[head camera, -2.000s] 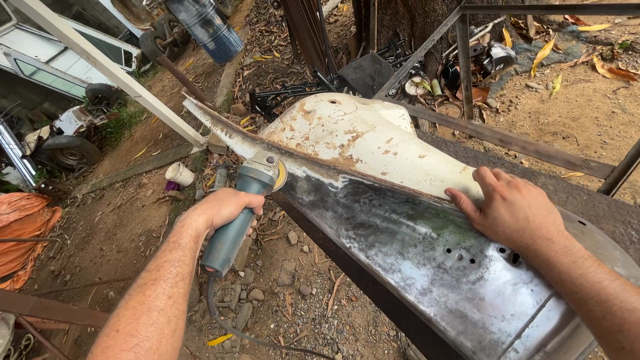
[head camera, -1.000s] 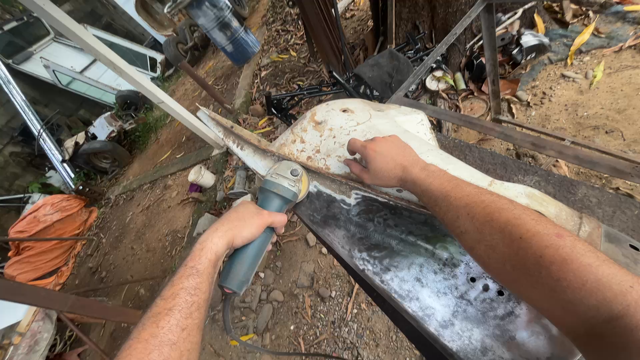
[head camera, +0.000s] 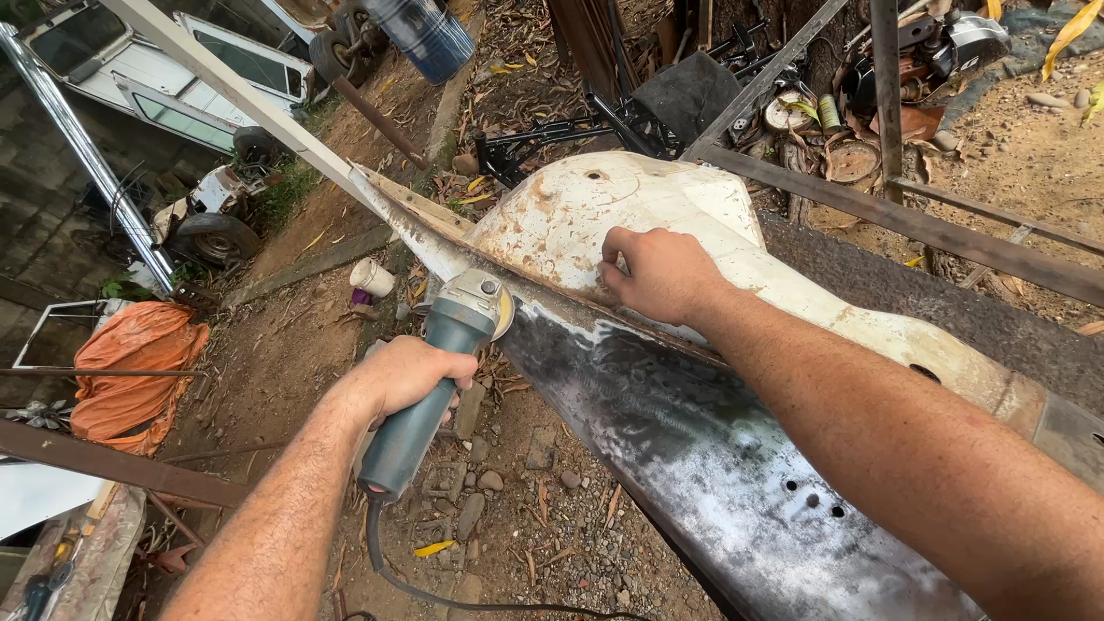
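My left hand (head camera: 414, 379) is wrapped around the teal body of an angle grinder (head camera: 410, 435), whose disc lies at the long edge of a sheet-metal vehicle panel (head camera: 690, 431). A power cord trails from its lower end. The panel's near face is bare, mottled metal with several small holes; its far side is a bulging section in chipped cream paint (head camera: 630, 194). My right hand (head camera: 660, 276) rests at the ridge between the two, fingers curled against the cream section, apparently holding nothing. Whether the disc touches the metal cannot be told.
Steel frame bars (head camera: 931, 233) cross behind the panel on the right. A blue metal drum (head camera: 423, 39), black metal parts and an orange tarp (head camera: 142, 371) lie around. A white bucket (head camera: 373, 278) stands on the stony ground. White vehicle doors lean at upper left.
My right hand has moved left along the panel from its right part to the ridge near the bulge. My left hand still holds the grinder at the panel's edge.
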